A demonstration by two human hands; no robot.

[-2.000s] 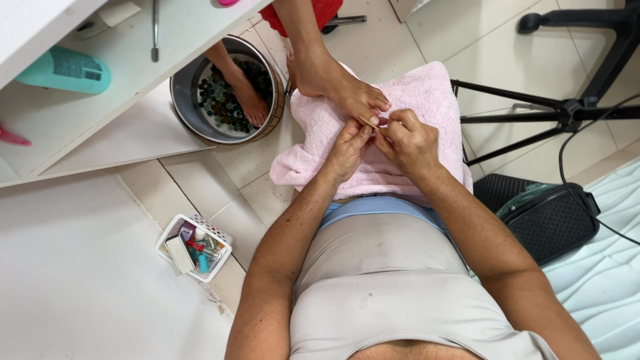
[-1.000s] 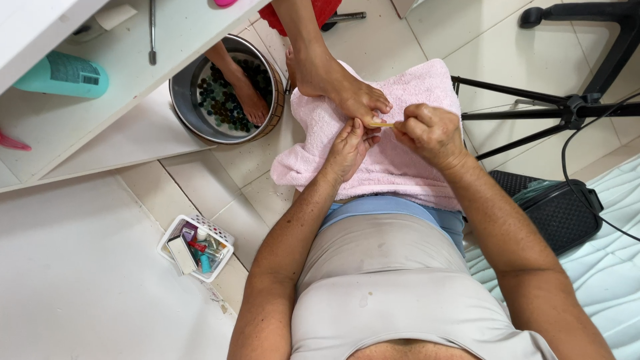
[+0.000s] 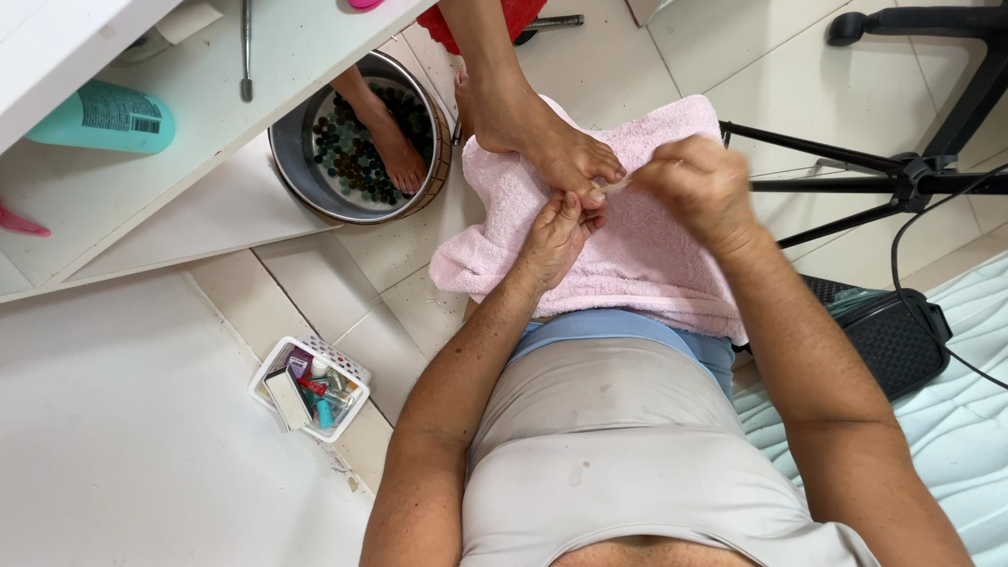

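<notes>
Another person's foot [image 3: 551, 142] rests on a pink towel [image 3: 654, 260] spread over my lap. My left hand [image 3: 557, 236] holds the big toe of that foot, with thumb and fingers around its tip. Just to the right, my right hand [image 3: 697, 189], blurred, pinches a thin, pale, stick-like tool [image 3: 616, 187] whose far end is at the big toenail. It looks like a nail file, though blur hides its exact shape. The person's other foot [image 3: 398, 153] is in a metal basin [image 3: 283, 161] with dark round stones at its bottom.
A white basket [image 3: 346, 425] with bottles and a block stands at lower left. On the white shelf [image 3: 189, 157] at upper left lie a teal bottle [image 3: 126, 118] and a metal tool [image 3: 246, 55]. Black stand legs [image 3: 827, 185], a cable and a black case [image 3: 898, 339] are at right.
Two seconds ago my right hand was close beside my left at the toe; it has since moved right and up. My left hand stays on the toe.
</notes>
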